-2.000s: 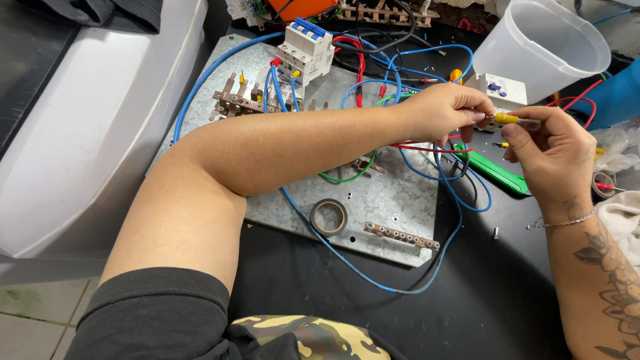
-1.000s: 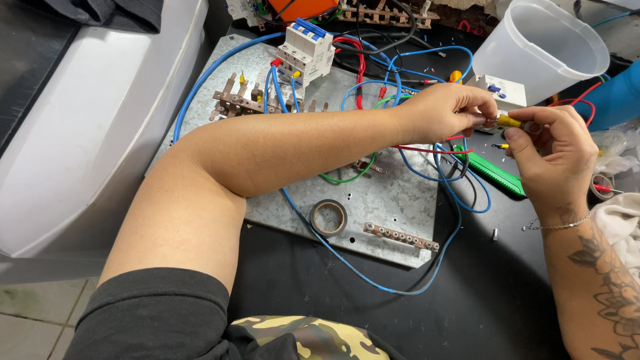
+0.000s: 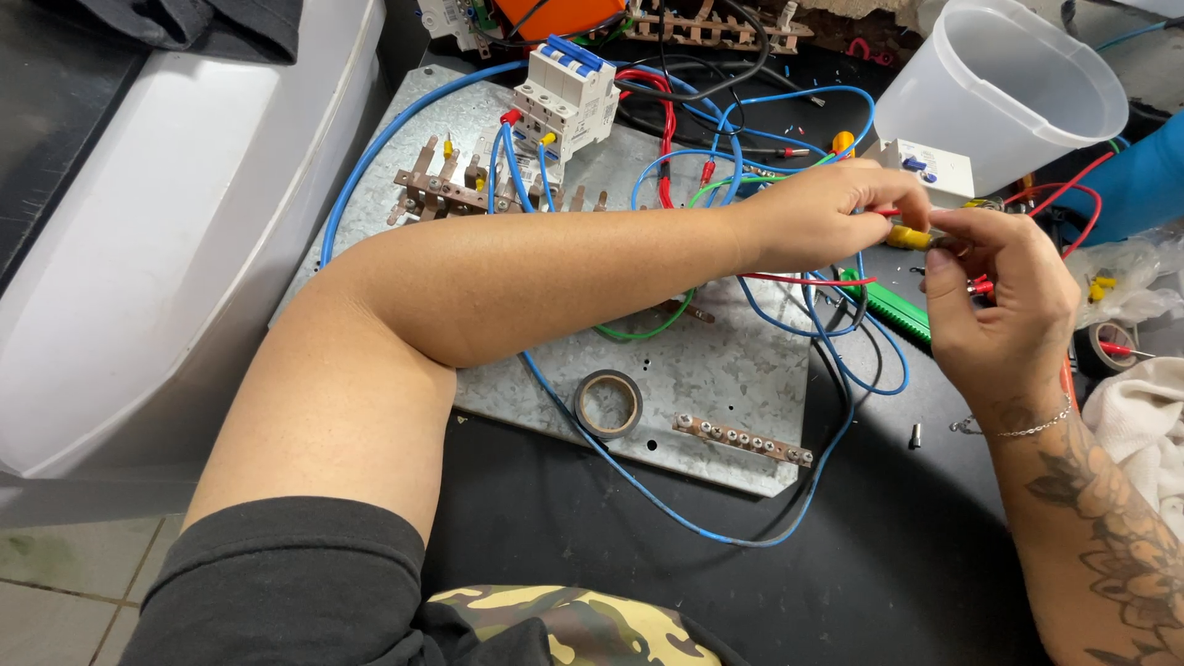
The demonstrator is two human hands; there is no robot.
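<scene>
My left hand (image 3: 837, 208) reaches across the galvanized metal plate (image 3: 712, 388), its thumb and forefinger curled close beside a small yellow-sleeved terminal (image 3: 908, 238). Facing it, my right hand (image 3: 1004, 296) pinches the other end of that terminal between thumb and forefinger. What the left fingertips grip is hidden by the hand. Below the hands lie blue wires (image 3: 902, 370) and a red wire (image 3: 809, 279). A white circuit breaker with blue levers (image 3: 569, 97) stands on the plate near copper busbars (image 3: 444, 190).
A roll of tape (image 3: 608, 404) and a copper terminal bar with screws (image 3: 743, 439) lie at the plate's front. To the right are a green plastic tool (image 3: 893, 310), a small white device (image 3: 925, 169), a translucent bucket (image 3: 999, 92), a white cloth (image 3: 1138, 416) and a metal ferrule (image 3: 916, 436).
The yellow-sleeved terminal, level between the fingers before, now tilts down slightly to the right. My right hand has turned a little; the left arm has stayed nearly still.
</scene>
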